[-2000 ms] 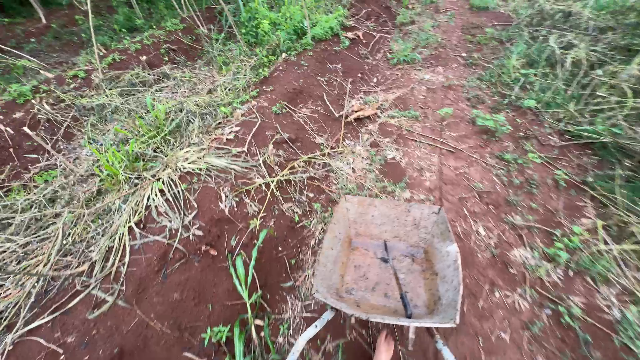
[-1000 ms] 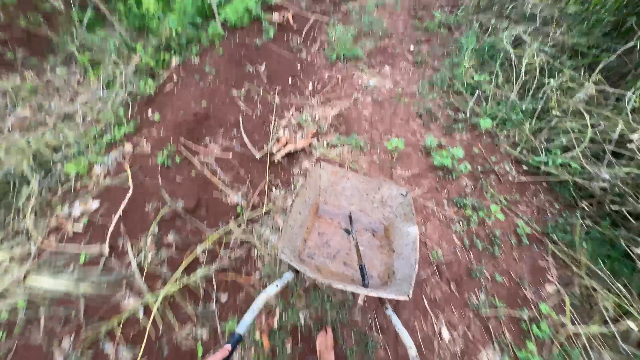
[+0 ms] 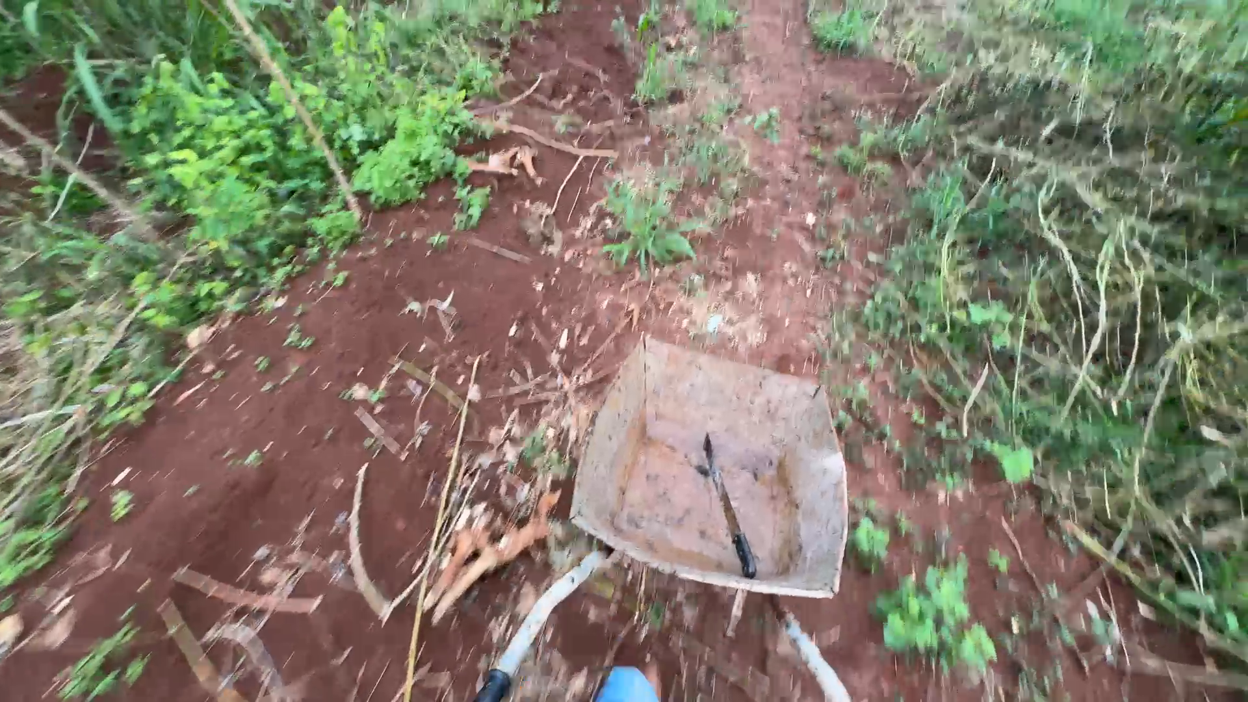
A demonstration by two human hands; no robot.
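Observation:
A worn metal wheelbarrow tray (image 3: 819, 487) stands below the centre of the view, its inside stained with red soil. In it lies a long thin tool with a dark handle (image 3: 744, 554), possibly a knife or machete, its narrow dark end pointing away from me. Two pale tubular wheelbarrow handles (image 3: 551, 604) run from the tray toward the bottom edge; the left one ends in a black grip (image 3: 494, 684). Neither of my hands shows in the current view, so what they hold is hidden. A bit of blue clothing (image 3: 627, 685) appears between the handles.
A red dirt path (image 3: 780, 185) runs ahead. Dry branches and a forked piece of wood (image 3: 497, 556) lie left of the tray. Leafy green plants (image 3: 234, 185) border the left side; tangled dry vines and weeds (image 3: 1102, 292) line the right. A low green weed (image 3: 648, 229) grows ahead.
The wheelbarrow has moved forward along the path, past different branches and weeds. The tool remains in the tray. Part of a hand beside the left grip one second ago is now out of view.

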